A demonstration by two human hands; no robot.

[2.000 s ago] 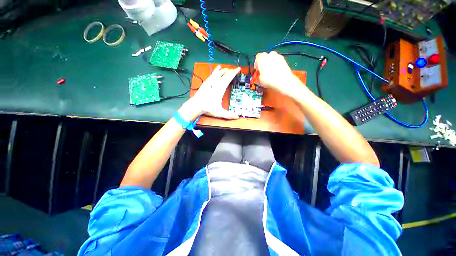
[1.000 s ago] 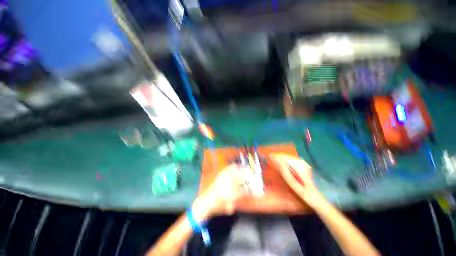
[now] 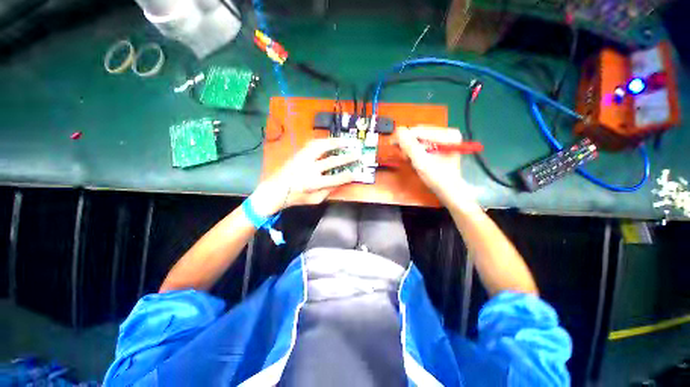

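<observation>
The main board lies on the orange jig base, its back edge against the black connector block where cables enter. My left hand lies over the board's left part with fingers spread and hides that part; whether it grips the board is hard to tell. My right hand is just right of the board and holds a red pen-like tool that points out to the right. A blue band is on my left wrist.
Two green boards lie left of the jig with a dark lead. Two tape rings and a white wrapped thing are behind them. AV leads, a blue cable, a remote control and an orange test box surround the jig.
The view tilted up, then down again. My right hand has moved off the board's back connectors to its right side, with the red tool now pointing right. My left hand now covers more of the board.
</observation>
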